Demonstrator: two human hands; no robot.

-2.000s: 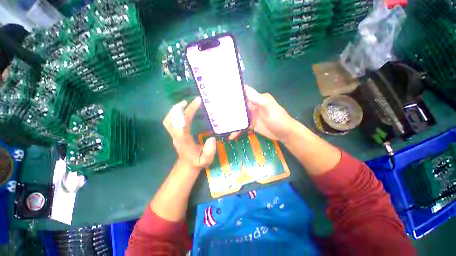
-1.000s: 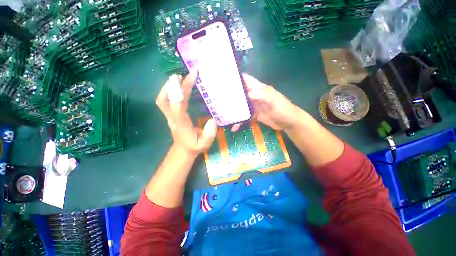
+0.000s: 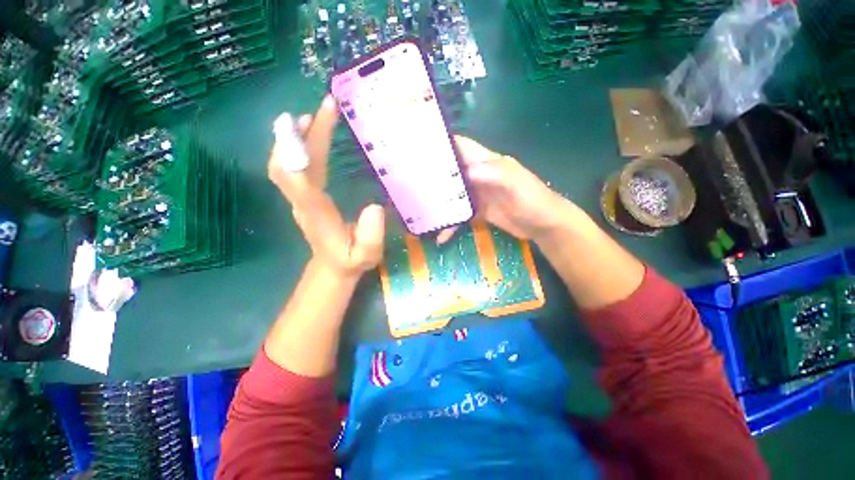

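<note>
A smartphone point(image 3: 398, 141) with a bright white and pink screen is held up in front of me, tilted slightly left. My right hand point(image 3: 502, 192) grips its lower right edge. My left hand point(image 3: 323, 202) is beside the phone's left side, fingers apart, with a white wrap on one fingertip; a fingertip is close to the phone's upper left edge, and I cannot tell if it touches. Below the phone, a green circuit board point(image 3: 455, 272) lies in an orange fixture point(image 3: 512, 307) at the bench's front edge. The phone and hands hide its upper part.
Stacked green boards point(image 3: 141, 202) stand at left and at the back. At right are a tin of wire wool point(image 3: 656, 191), a brown card point(image 3: 647, 122), a black holder point(image 3: 741, 178) and a clear plastic bag point(image 3: 731, 61). Blue crates point(image 3: 731, 300) hold boards below the bench edge.
My left hand has moved left and its thumb has come away from the phone's lower edge. The screen content has changed. My right hand still holds the phone. The view has shifted a little.
</note>
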